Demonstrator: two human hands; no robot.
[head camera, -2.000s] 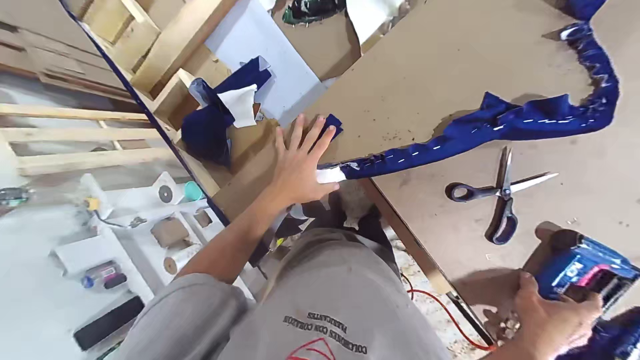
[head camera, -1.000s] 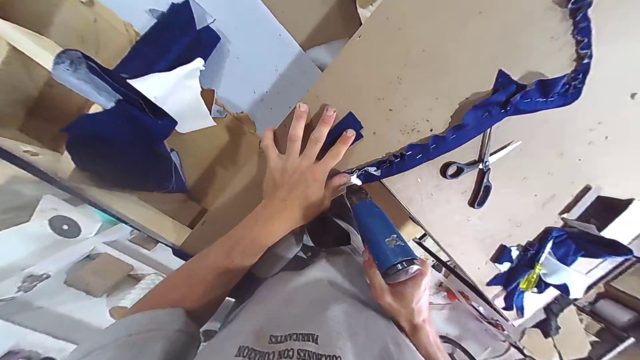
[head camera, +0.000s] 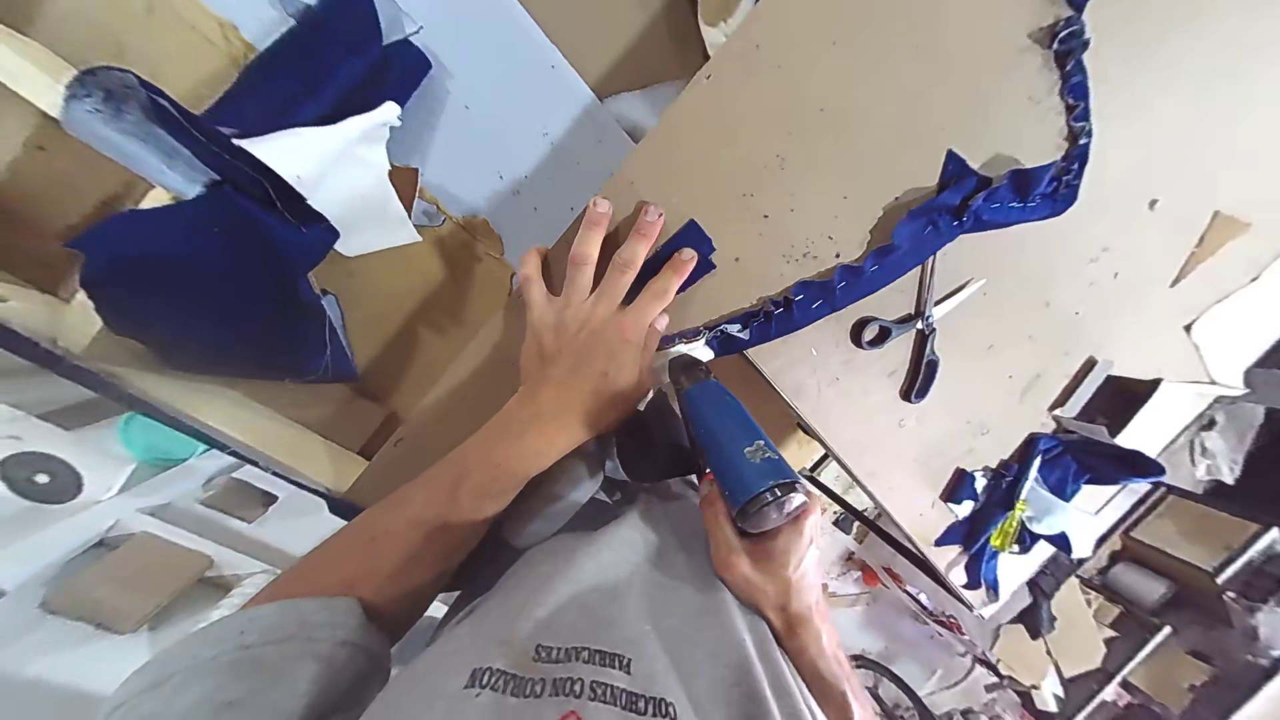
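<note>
My left hand lies with fingers spread on a large flat brown panel, over a loose scrap of blue fabric. Along the panel's edge runs a gathered blue fabric strip with a row of staples. My right hand grips a blue power tool, seemingly a pneumatic stapler; its nose meets a bit of white material at the strip's end, close to my left thumb. Dark-handled scissors lie half spread beside the strip.
At left, blue fabric and a white cloth piece lie on a wooden frame. At right, more blue fabric lies with a yellow-handled tool. A cardboard scrap is near the right edge.
My right hand was at the far right by a blue box two seconds ago; it came left and now holds the blue tool at the strip's end. My left hand stays on the panel.
</note>
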